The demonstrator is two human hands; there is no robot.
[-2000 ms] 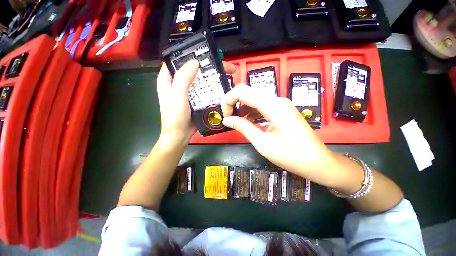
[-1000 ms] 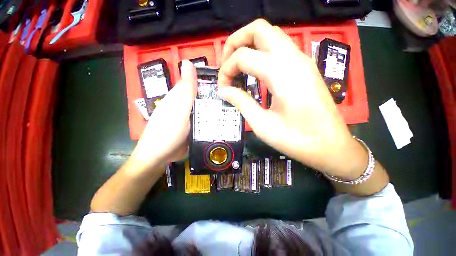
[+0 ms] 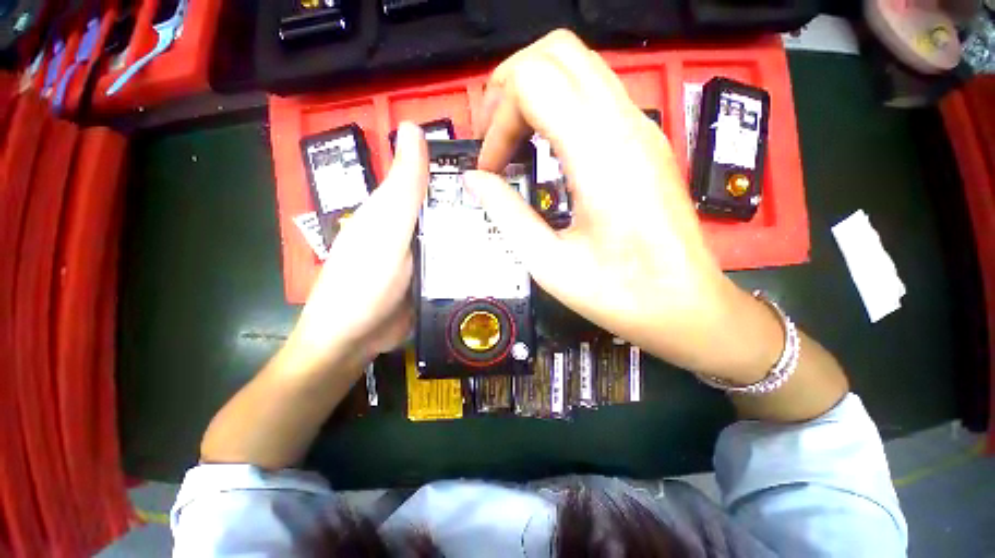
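Note:
A black open-backed handset point(image 3: 476, 262) is held upright in front of me, with a white label and a gold round near its lower end. My left hand point(image 3: 366, 256) is closed around its left side, thumb along the upper left edge. My right hand point(image 3: 611, 202) is over its upper right, with thumb and index fingertips at the top of the battery bay. Whether the fingertips pinch a tiny part cannot be seen. Below it, a yellow block point(image 3: 434, 395) and several dark brown batteries point(image 3: 546, 387) lie in a row on the mat, partly covered by the handset.
Behind the hands, a red tray point(image 3: 777, 245) holds several handsets point(image 3: 729, 147). A black tray point(image 3: 633, 27) stands behind it. Stacked red trays point(image 3: 66, 327) rise at the left. A red bin point(image 3: 207, 55) holds tools at upper left. A white paper slip point(image 3: 868, 265) lies right.
Since two seconds ago the view has shifted and the handset has come upright and nearer. My right hand has moved from its gold round to its top end. In the last second the fingertips shifted only slightly.

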